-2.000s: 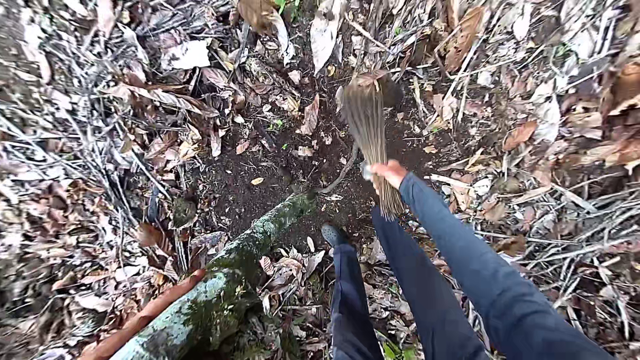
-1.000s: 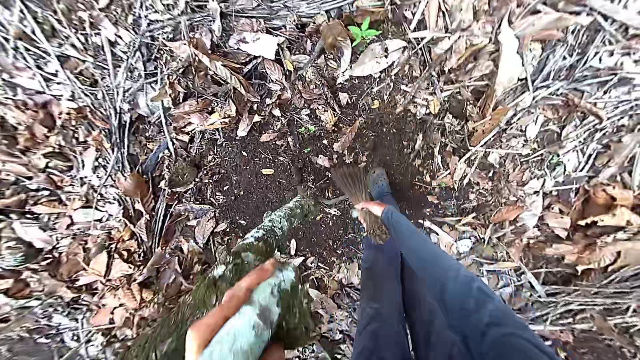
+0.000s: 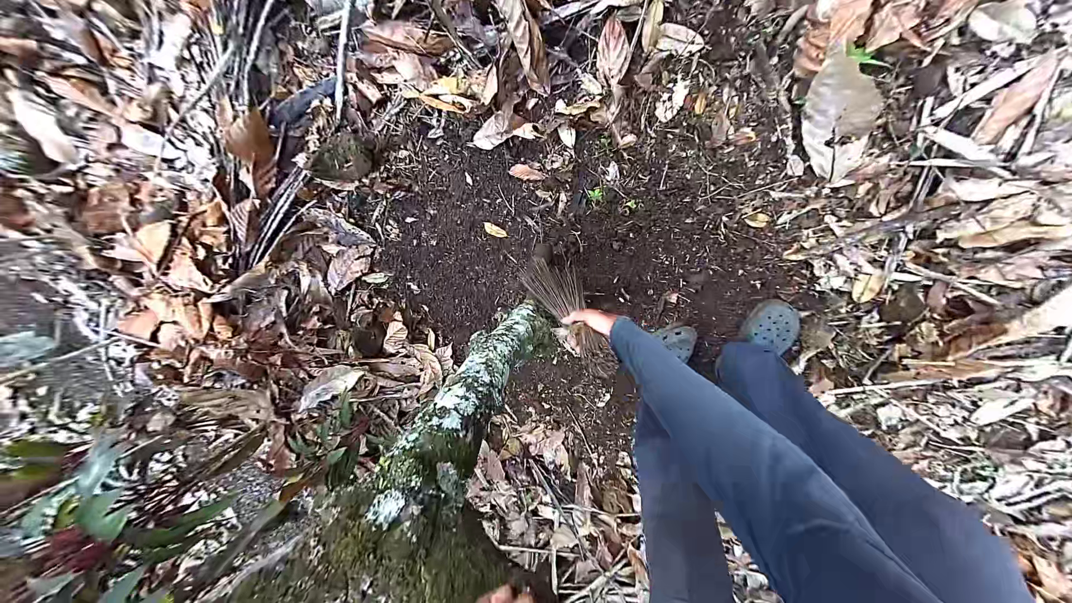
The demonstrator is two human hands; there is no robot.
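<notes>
My right hand, at the end of a dark blue sleeve, grips a small hand broom of thin stiff twigs. The broom's bristles fan out up and to the left, over dark bare soil and close to the foot of a lichen-covered tree trunk. At the bottom edge only a sliver of my left hand shows, beside the mossy lower part of the trunk; what its fingers do is hidden.
Dry leaves and sticks lie around the soil patch on all sides. My clog-type shoes stand at its lower right edge. Green and reddish leafy plants grow at the lower left. A large pale leaf lies at the upper right.
My left hand, around the trunk one second ago, is now mostly out of view at the bottom. My right hand with the broom is now beside the trunk's foot. The view has shifted.
</notes>
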